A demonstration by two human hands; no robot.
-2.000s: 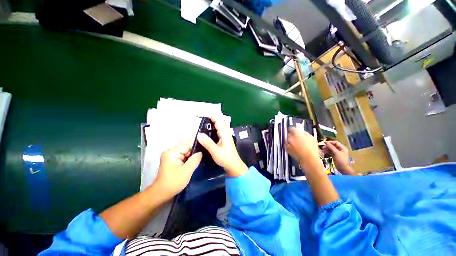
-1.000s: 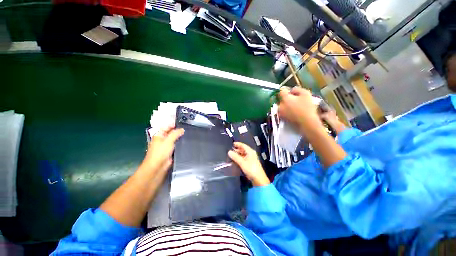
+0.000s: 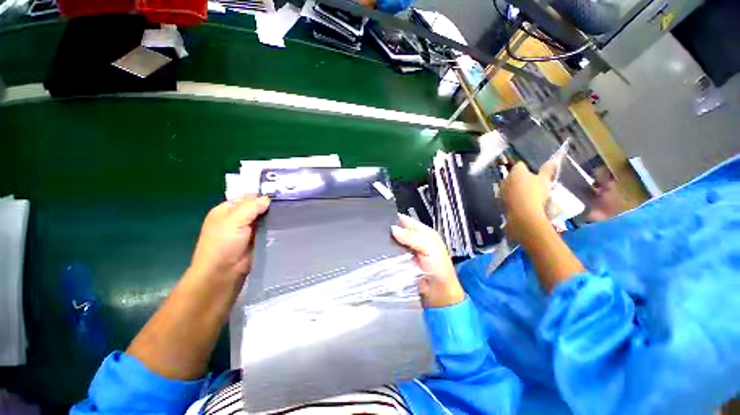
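Observation:
A dark grey tablet back cover (image 3: pixel 333 235) is held with its outer face up, camera holes at its upper left corner. Shiny film on it shows bright glare across the top band and the lower half. My left hand (image 3: pixel 231 235) grips its left edge. My right hand (image 3: pixel 430 258) grips its right edge, thumb on the face. White separator sheets (image 3: pixel 320 161) show behind the cover's top edge; most of that pile is hidden by the cover.
A neighbour in a blue smock (image 3: pixel 649 292) handles a dark part and white sheets at the right, beside a stack of covers (image 3: pixel 451 203). White sheets (image 3: pixel 12 280) lie at the far left. A black pile (image 3: pixel 97 57) and red bin (image 3: pixel 170 10) stand beyond the pale rail (image 3: pixel 268 96).
The cover, seen edge-on two seconds ago, was turned face up and is now raised closer to me. The neighbour's hands have moved, and a dark part shows beyond them.

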